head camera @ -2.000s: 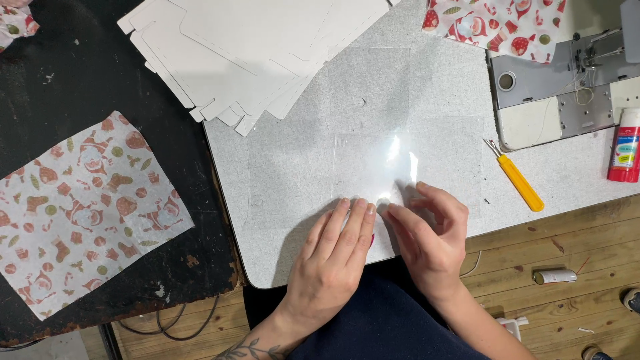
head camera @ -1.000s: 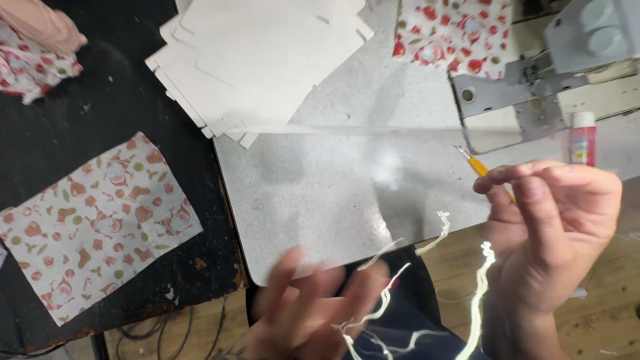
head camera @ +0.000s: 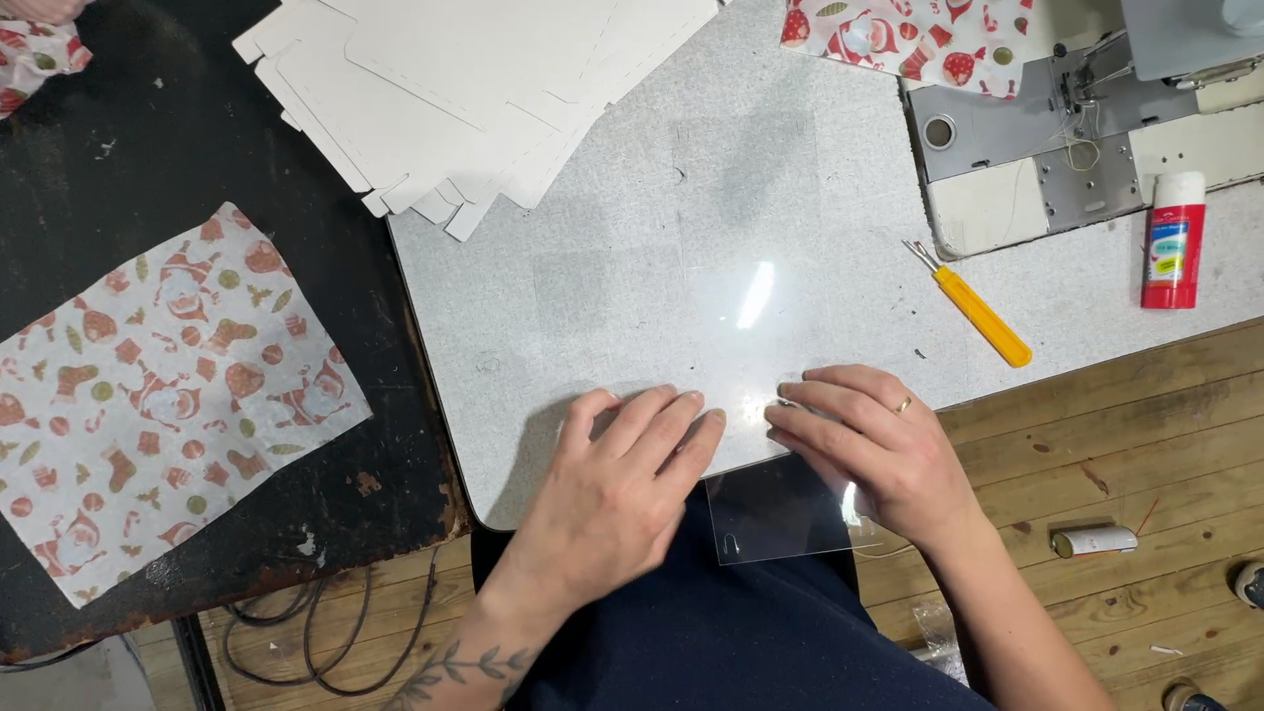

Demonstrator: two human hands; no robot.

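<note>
A clear plastic sheet (head camera: pixel 790 513) lies partly on the speckled grey tabletop (head camera: pixel 612 296) and sticks out over its front edge above my lap. My left hand (head camera: pixel 632 474) rests on the sheet area with its fingers spread and bent, fingertips down. To its right, my right hand (head camera: pixel 879 434) has its fingertips on the sheet, thumb hidden beneath the fingers; whether it pinches the plastic does not show. A yellow-handled seam ripper (head camera: pixel 983 316) lies on the table beyond my right hand. The sheet's far edges are hard to make out.
White cut card templates (head camera: pixel 474 89) are piled at the back left. Printed fabric (head camera: pixel 908 39) lies beside the sewing machine bed (head camera: pixel 1037 148), and a glue stick (head camera: pixel 1173 242) stands in front. Another printed piece (head camera: pixel 178 395) lies on the black table (head camera: pixel 197 148). Cables (head camera: pixel 316 632) hang below.
One second ago my right hand held the seam ripper, which now lies on the table. Pale threads near my hands are no longer in view. Both hands have come back to the plastic.
</note>
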